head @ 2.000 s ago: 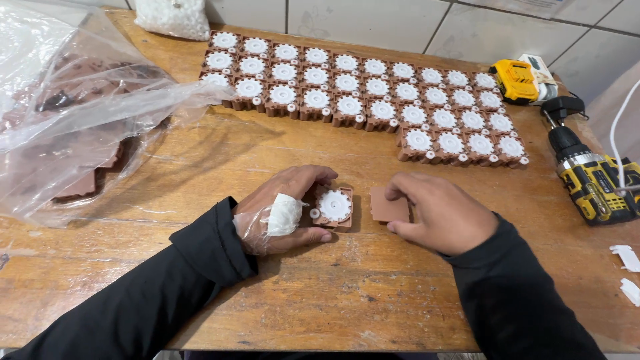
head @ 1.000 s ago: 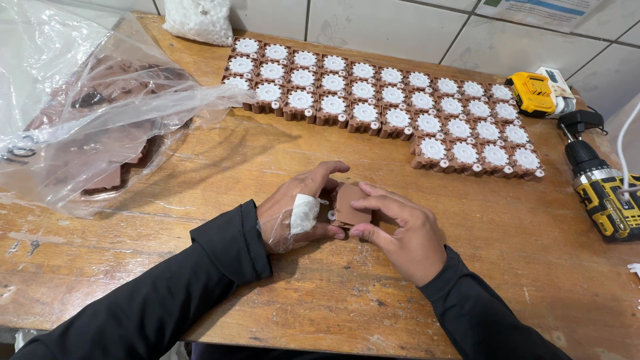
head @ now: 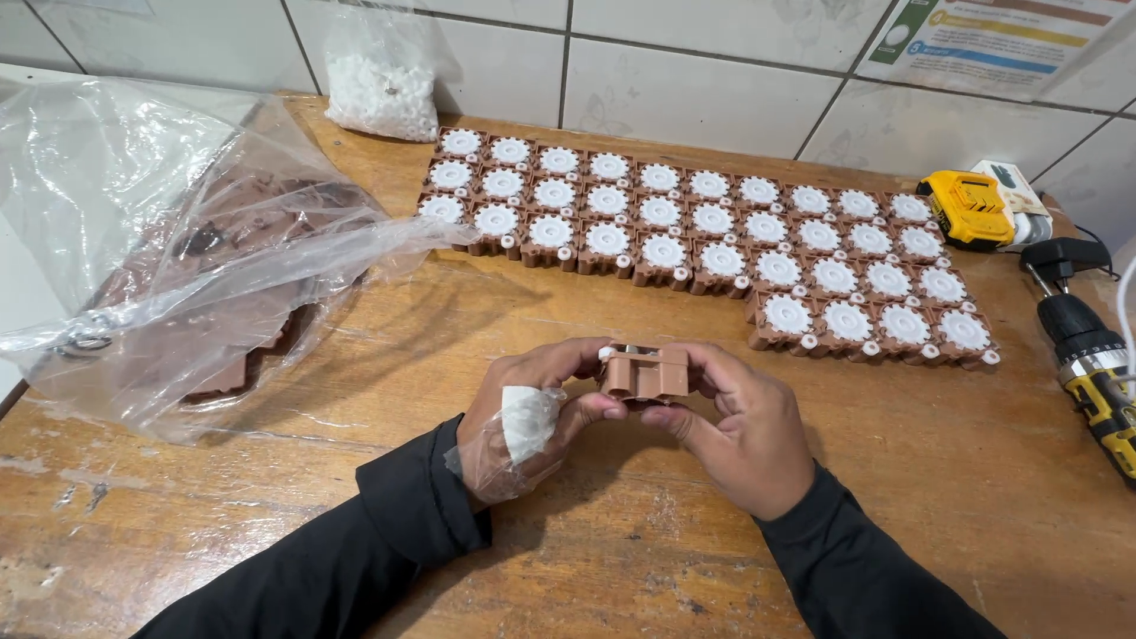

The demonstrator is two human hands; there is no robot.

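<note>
A brown plastic housing [head: 646, 374] is held tilted up above the wooden table, one of its sides facing me. My left hand [head: 528, 417], with a white pad taped on its back, grips the housing's left edge between thumb and fingers. On the other edge, my right hand [head: 741, 422] pinches it the same way. A small white part [head: 606, 353] shows at the housing's upper left corner. Behind the hands stand rows of similar brown housings [head: 781, 355], each with a white toothed gear [head: 788, 313] on top. Whether a gear lies inside the held housing cannot be seen.
Brown plastic parts [head: 222, 377] lie in a large clear bag [head: 133, 169] at the left. A bag of small white parts [head: 382, 93] leans on the tiled wall. To the right are a yellow battery [head: 966, 209], a black charger or adapter [head: 1065, 259] and a cordless drill [head: 1096, 382].
My right hand has brought a flat brown plate from the right onto the housing in my left hand. Both hands have since lifted and tilted the housing. The view has shifted slightly.
</note>
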